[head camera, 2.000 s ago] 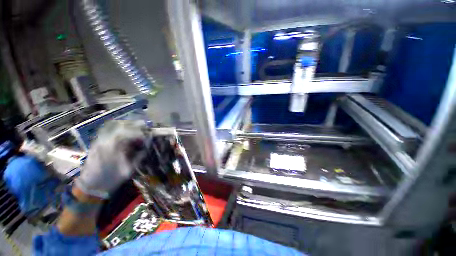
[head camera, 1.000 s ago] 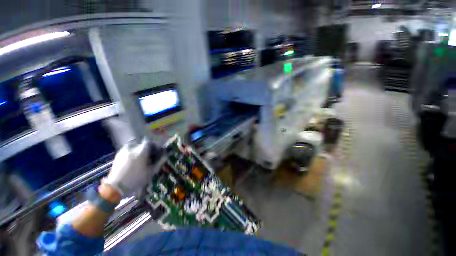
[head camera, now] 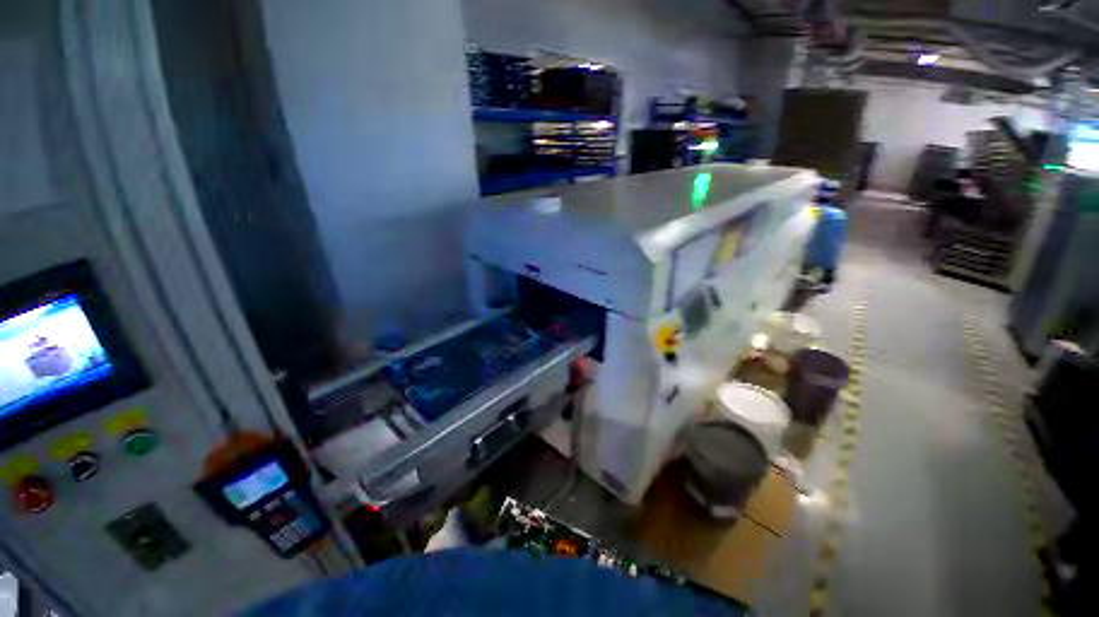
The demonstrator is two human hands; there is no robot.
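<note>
A green circuit board with white connectors and an orange-brown part shows at the bottom centre. Its lower part is hidden behind my blue sleeve or clothing and the picture's edge. My left hand, in a whitish glove, shows only as a small blurred patch at the board's left end, and it holds the board there. Its fingers are mostly hidden. My right hand is not in view.
Ahead, a conveyor rail leads into a large white machine, with a dark carrier on the conveyor. A control panel and handheld terminal are at left. Buckets stand beside the machine. A person is farther back.
The view has turned right from the gantry machine to the conveyor and white machine. The board was lifted from the red-lined tote and now sits lower in the picture, with my left hand mostly hidden.
</note>
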